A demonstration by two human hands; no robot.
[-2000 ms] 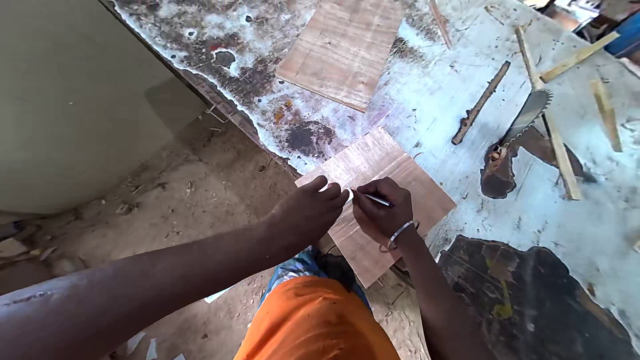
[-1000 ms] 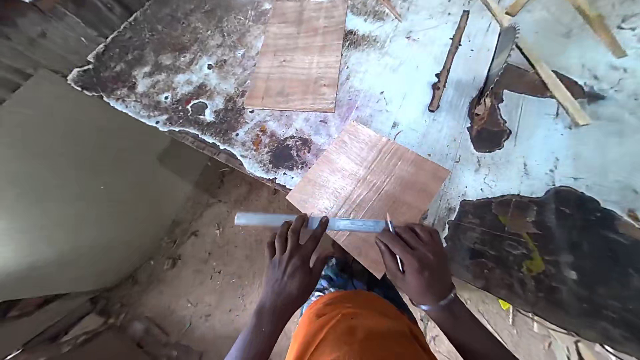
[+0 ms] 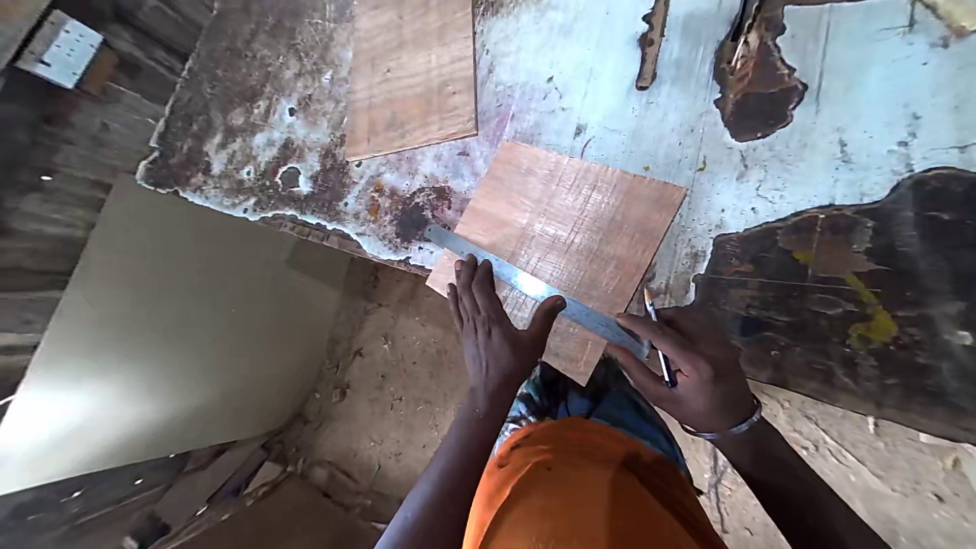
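A square plywood piece (image 3: 579, 221) lies at the near edge of the worktable, its near corner jutting past the edge. Across its near part, slantwise, rests a steel ruler (image 3: 526, 282). My left hand (image 3: 496, 328) presses on the ruler and the plywood with spread fingers. At the ruler's right end, the thumb and forefinger of my right hand (image 3: 686, 358) pinch the ruler. A pencil (image 3: 659, 335) is held between the fingers of that same hand, its tip pointing away from me.
A larger plywood sheet (image 3: 412, 76) lies on the worn worktable (image 3: 557, 91) beyond. A strip of wood (image 3: 653, 46) and a saw handle (image 3: 740, 53) are at the top right. A dark, peeled patch (image 3: 854, 297) covers the right side; a smooth panel (image 3: 183, 320) leans at the left.
Two seconds ago no ruler showed on the plywood. Since one second ago the ruler has turned from nearly level to slanting, and my right hand has come onto its right end. The view has shifted.
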